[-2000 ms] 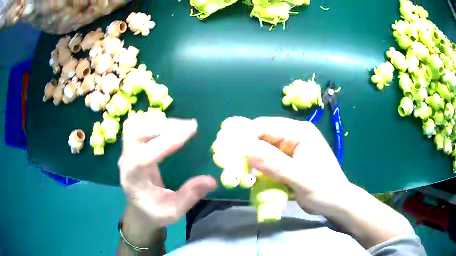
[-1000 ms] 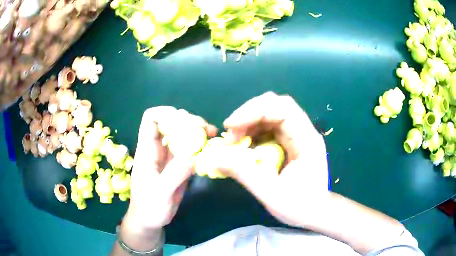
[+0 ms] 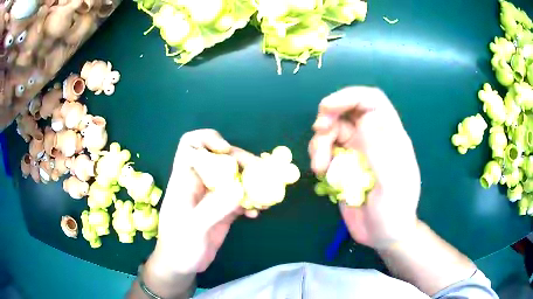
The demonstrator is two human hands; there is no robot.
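My left hand (image 3: pixel 196 198) is closed around yellow-green moulded figures (image 3: pixel 266 178), near the middle of the dark green table. One figure sticks out to the right past my fingertips, with its rounded bulges up and to the right. My right hand (image 3: pixel 374 163) is to the right, a small gap away, with its fingers curled. Another yellow-green figure (image 3: pixel 349 177) lies against its palm. Glare washes out detail on the held figures. A blue handle (image 3: pixel 337 240) of the cutters shows below my right hand; the rest is hidden.
Clumps of figures on stringy runners (image 3: pixel 292 35) lie at the top. Tan figures (image 3: pixel 67 140) and several yellow-green ones (image 3: pixel 120 193) lie left. A clear bag of tan figures (image 3: pixel 47 44) fills the upper left. A large yellow-green pile (image 3: pixel 514 117) lies right, with one figure (image 3: pixel 469 133) beside it.
My hands, working close together a second ago, are now apart. My right hand has moved right and up with a figure in it. The blue handle shows more below it.
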